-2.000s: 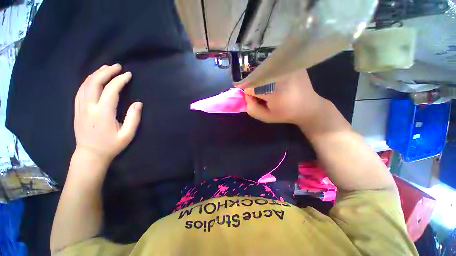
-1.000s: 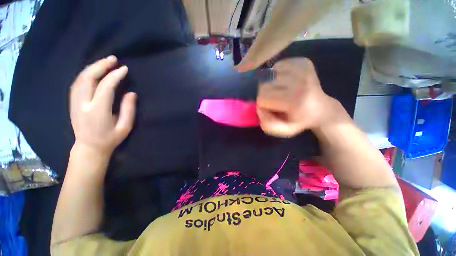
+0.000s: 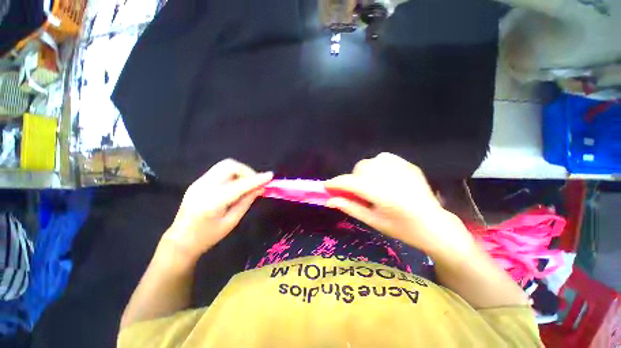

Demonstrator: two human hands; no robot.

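A folded pink strip (image 3: 297,191) is stretched level between my two hands, near my body. My left hand (image 3: 221,198) pinches its left end and my right hand (image 3: 385,194) pinches its right end. A large black garment piece (image 3: 272,102) lies on the machine table beyond my hands, and black cloth also hangs over my lap. The needle and presser foot area (image 3: 334,44) of the sewing machine shows small and bright above the black cloth, away from my hands.
A heap of pink strips (image 3: 528,241) lies at the lower right near a red container (image 3: 592,306). A blue plastic bin (image 3: 585,139) stands on the right. A yellow tray (image 3: 39,141) and an orange basket (image 3: 66,17) are at the left. Worn white paper (image 3: 102,88) covers the table's left side.
Both hands have moved back toward my body. My left hand has left the black cloth and taken one end of the pink strip. The strip is away from the needle. The view has shifted.
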